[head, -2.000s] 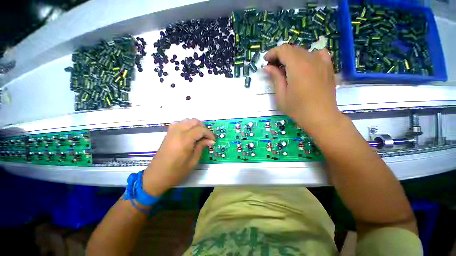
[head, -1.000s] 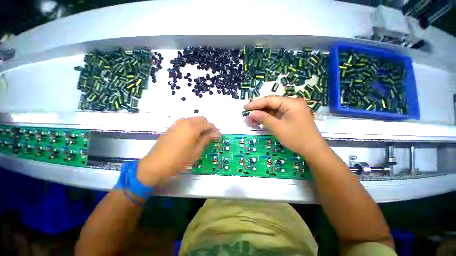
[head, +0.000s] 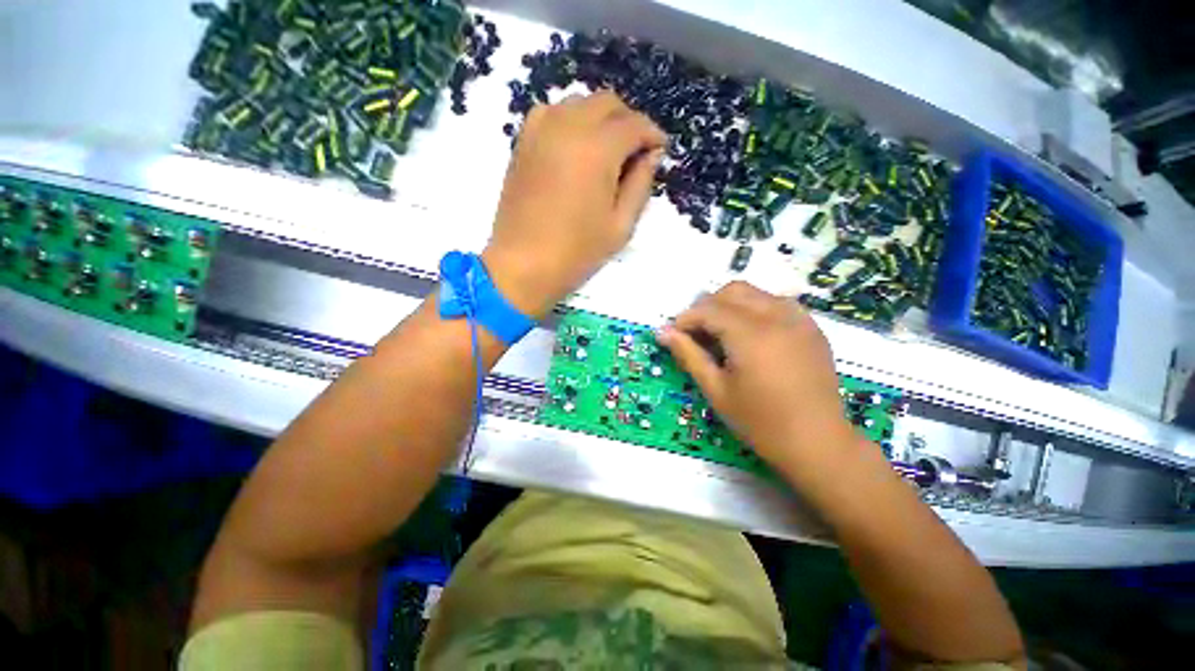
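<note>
The green PCB panel (head: pixel 590 388) lies on the rails in front of me, with small black, silver and reddish parts standing on it. My right hand (head: pixel 771 374) is over the panel, its thumb and index fingertips close together at the panel's back edge; whether they grip a part cannot be told. My left hand (head: pixel 570 190), with a blue wrist strap (head: pixel 485 299), reaches over the ledge to the pile of small black capacitors (head: pixel 695 112). Its fingertips bend down at the pile's near side, and what they hold is hidden.
Loose large green capacitors (head: pixel 315 92) lie at the left, and more green capacitors (head: pixel 852 197) lie right of the black pile. A blue bin (head: pixel 961 256) of them stands further right. Another PCB panel (head: pixel 112 269) is at the left. A metal shaft (head: pixel 937 472) shows between the rails.
My left hand has moved from the panel up to the black pile. My right hand has come down from the green pile to the panel. The view has tilted and shifted.
</note>
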